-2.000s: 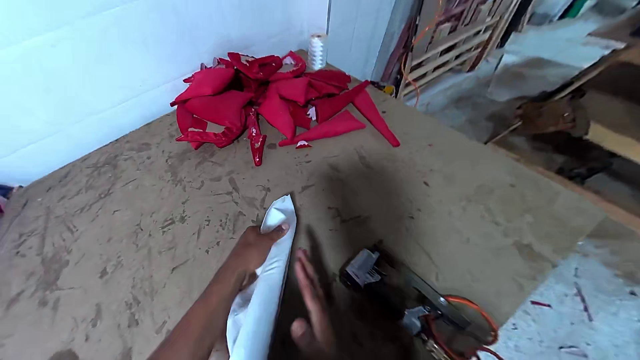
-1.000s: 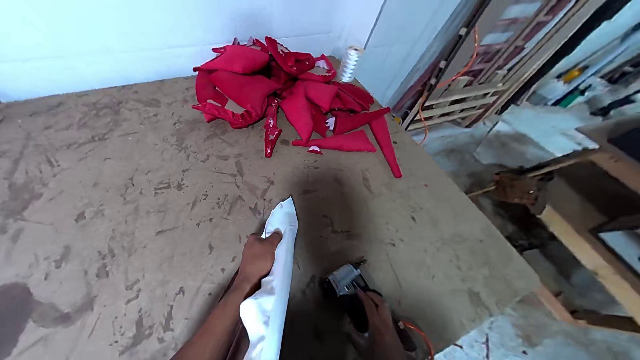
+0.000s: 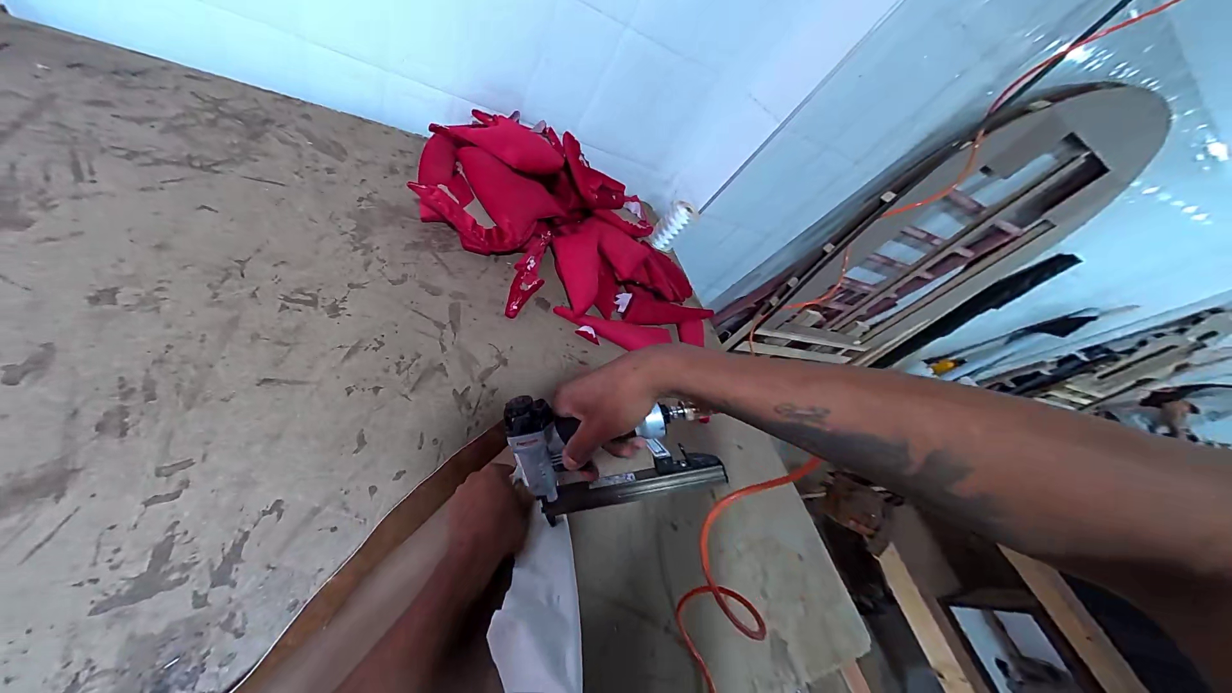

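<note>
My right hand (image 3: 611,409) grips the handle of a pneumatic staple gun (image 3: 616,486), its nose down at the near end of a white fabric strip (image 3: 544,606). My left hand (image 3: 496,510) holds that strip just left of the nose; its fingertips are partly hidden behind the tool. A brown curved edge (image 3: 385,544), perhaps of a board, runs beneath my left forearm. An orange air hose (image 3: 712,539) loops over the table to the right of the tool.
Red stuffed fabric pieces (image 3: 520,183) are heaped against the wall, beside a white thread spool (image 3: 674,226). Right of the worktable (image 3: 241,289) stand wooden frames (image 3: 924,606) and an oval-ended panel (image 3: 1107,125).
My right hand has taken hold of the staple gun and brought it left and up to the white strip, beside my left hand. The view has turned.
</note>
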